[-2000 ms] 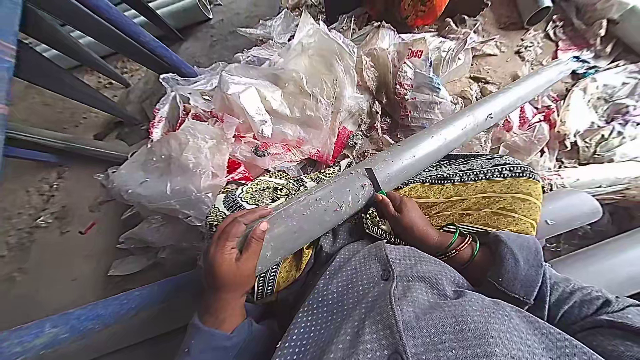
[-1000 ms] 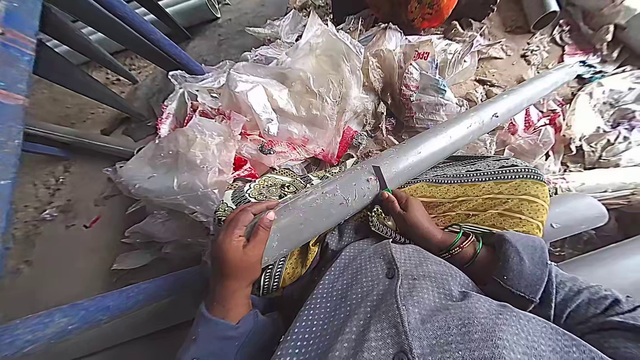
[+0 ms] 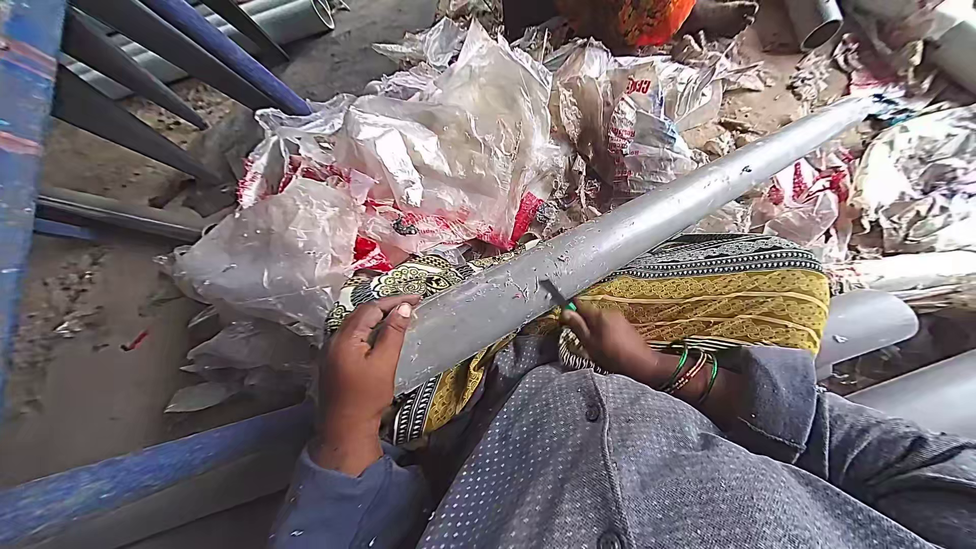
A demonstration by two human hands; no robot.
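Note:
A long grey plastic pipe (image 3: pixel 610 236) lies slantwise across my lap, over yellow and black patterned cloth (image 3: pixel 709 305). My left hand (image 3: pixel 366 366) grips the pipe's near end, thumb and fingers on its upper side. In my right hand (image 3: pixel 610 339) is a small knife (image 3: pixel 557 293) with a dark blade and a bit of green at the handle; the blade rests on or just over the pipe's surface. Small shavings and scuffs dot the pipe around the blade. Most of the handle is hidden in my fingers.
Crumpled clear plastic bags (image 3: pixel 450 145) with red print are heaped beyond the pipe. A blue metal frame (image 3: pixel 27 152) stands at the left, a blue bar (image 3: pixel 152 457) at lower left. More grey pipes (image 3: pixel 869 328) lie at the right. At the top, part of another person in orange cloth (image 3: pixel 633 19) shows.
The knife has shifted slightly on the pipe, and its blade tilts differently from one second ago. My left hand still holds the pipe's near end.

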